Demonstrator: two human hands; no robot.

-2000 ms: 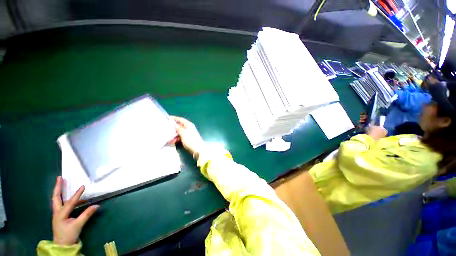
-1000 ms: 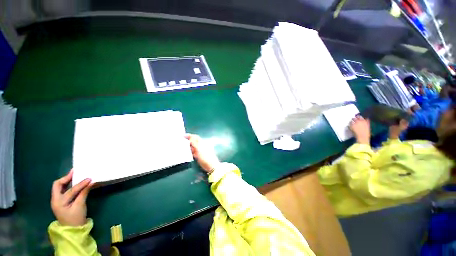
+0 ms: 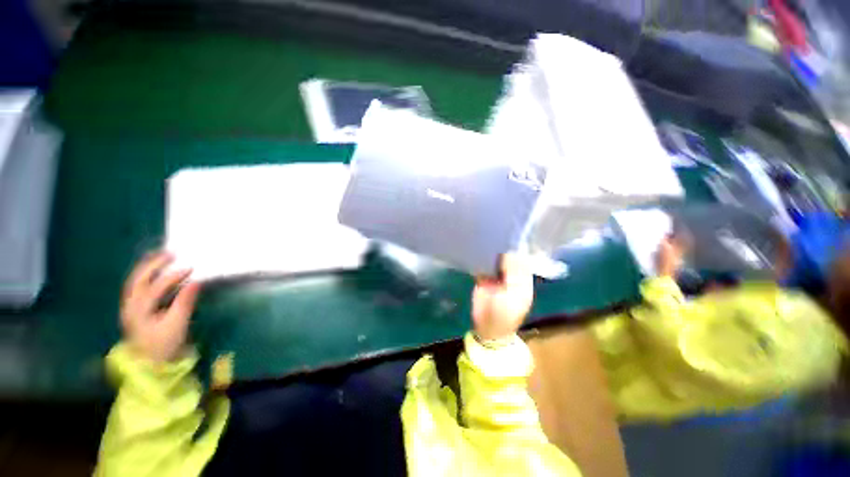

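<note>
My right hand (image 3: 501, 300) holds a silver-grey tablet back cover (image 3: 433, 191) by its lower right edge. The cover is raised and tilted, with a small central logo and a camera area at its right end. My left hand (image 3: 160, 307) is at the lower left corner of the low white pile (image 3: 261, 222), with thumb and fingers at its edge. The cover overlaps the view of the pile's right end. The frame is blurred, so it is hard to tell whether film is on the cover.
The tall leaning right stack (image 3: 601, 130) stands behind the cover. A reference sheet (image 3: 333, 112) lies at the back, partly hidden. The left stack (image 3: 26, 200) is at the left edge. A seated person in a yellow jacket (image 3: 736, 345) works at the right beside a brown board (image 3: 578, 387).
The raised cover has come into view in my right hand, which has moved right, away from the pile. My left hand is still at the pile's left corner. The view has shifted.
</note>
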